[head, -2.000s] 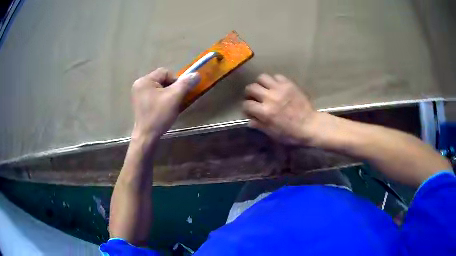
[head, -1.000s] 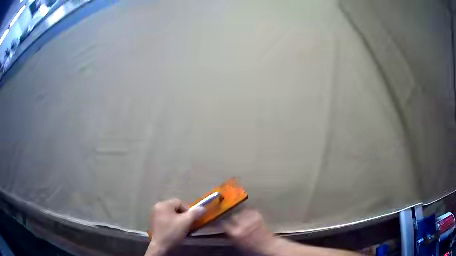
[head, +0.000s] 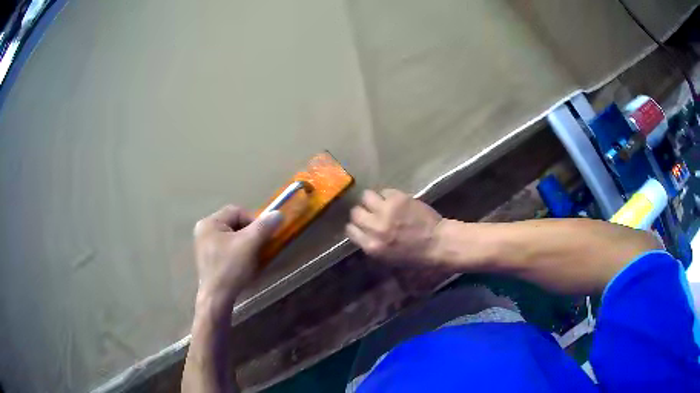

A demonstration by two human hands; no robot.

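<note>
Tan fabric (head: pixel 199 100) covers the table, with a thin pale edge (head: pixel 491 147) along the near side. My left hand (head: pixel 230 249) grips the orange weight (head: pixel 326 178) by its silver bar handle. The weight is tilted diagonally on or just above the fabric, near the edge. My right hand (head: pixel 395 226) is at the fabric edge, just right of the weight, fingers curled inward. Its fingertips are partly hidden, so whether they pinch the cloth cannot be told.
At the right, a metal rail (head: pixel 587 157) stands by the table edge. Beyond it are a red-and-white can (head: pixel 646 117) and a white-and-yellow cylinder (head: pixel 641 206). A thin black cord (head: pixel 641 27) crosses the top right. The brown table side (head: pixel 338 295) runs below the fabric edge.
The view has turned and tipped down again, so the fabric edge now slopes up to the right and the cans show. My left hand still holds the weight; my right hand remains beside it.
</note>
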